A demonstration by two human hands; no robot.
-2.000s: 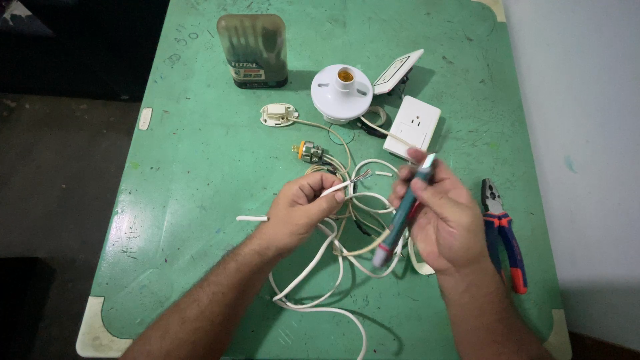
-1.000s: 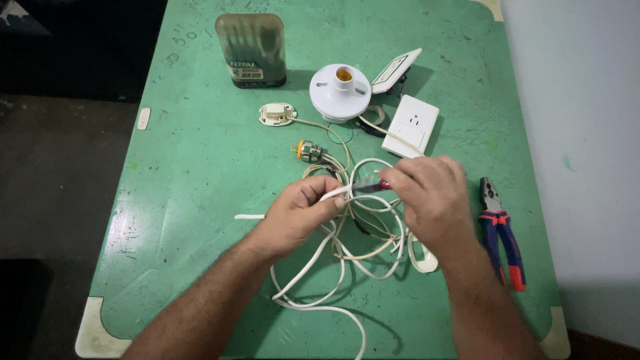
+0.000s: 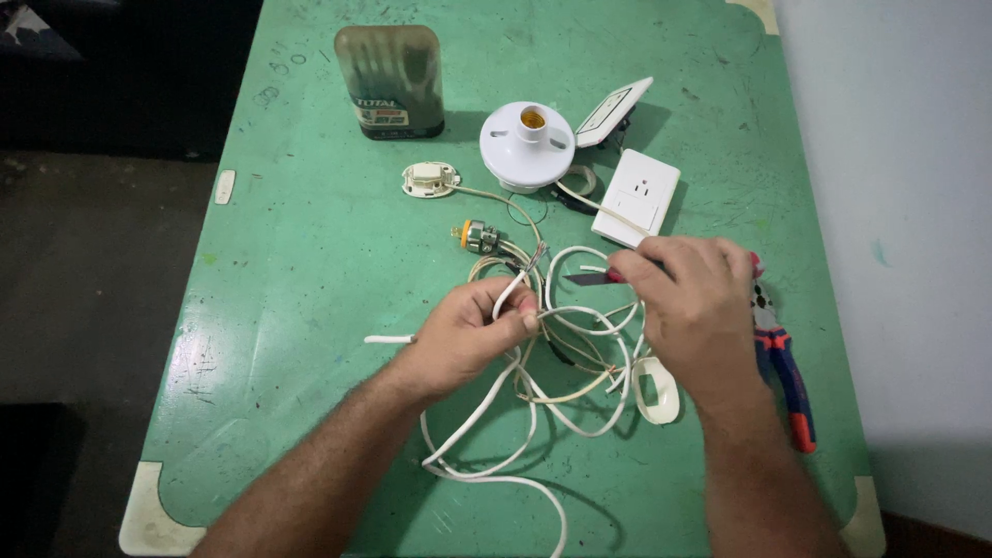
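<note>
Pinched between the thumb and fingers of my left hand [image 3: 477, 333] is a white sheathed cable [image 3: 508, 293], its frayed strands pointing up. My right hand [image 3: 694, 310] grips a utility knife [image 3: 593, 278] whose dark blade points left, a little apart from the cable. Loops of white cable lie below and between both hands. Above my left hand is a plug with an orange face [image 3: 479, 235], and further up an opened cream switch [image 3: 430, 180] on a thin wire. An oval cream cover [image 3: 656, 390] lies beneath my right hand.
On the green table [image 3: 294, 271] stand a TOTAL plastic case [image 3: 391, 85] and a white lamp holder [image 3: 527, 147]. A white outlet plate [image 3: 637, 195], a tilted wall plate [image 3: 616, 112] and a roll of tape [image 3: 580, 186] are nearby. Combination pliers [image 3: 787, 372] lie at the right.
The knife blade was against the cable one second ago and is now apart from it, to the right. The cable end in my left hand now points more upward.
</note>
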